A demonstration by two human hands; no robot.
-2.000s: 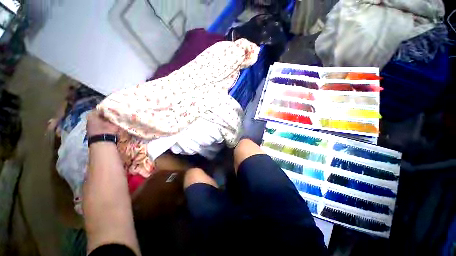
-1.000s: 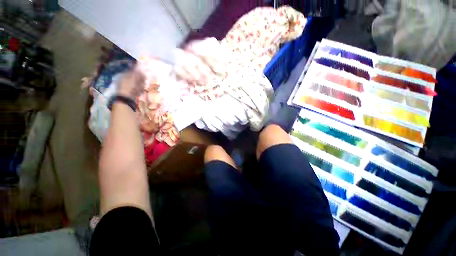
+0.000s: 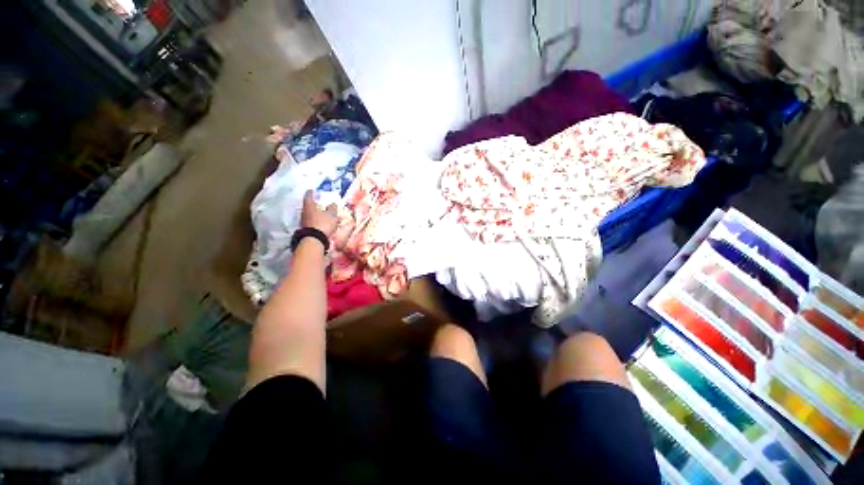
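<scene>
My left hand (image 3: 320, 218), with a dark band at the wrist, reaches onto white cloth (image 3: 275, 210) beside a blue print cloth (image 3: 332, 138). Its fingertips are small, and I cannot tell whether they grip anything. Peach floral fabric (image 3: 376, 232) lies right of the hand, above a brown cardboard box (image 3: 374, 332). Cream floral print fabric (image 3: 559, 175) is spread to the right, with white folds below it. My right hand is not in view.
Two shade card boards, one red-yellow-purple (image 3: 696, 332) and one green-blue (image 3: 677, 417), lie at the lower right. A white table (image 3: 388, 66), maroon cloth (image 3: 545, 114) and a blue crate (image 3: 644, 208) are ahead. A pale roll (image 3: 123, 204) is on the left floor.
The view has swung left, so the cloths and shade cards sit further right in the picture. My left hand has moved off the cream floral fabric onto the white cloth by the blue print.
</scene>
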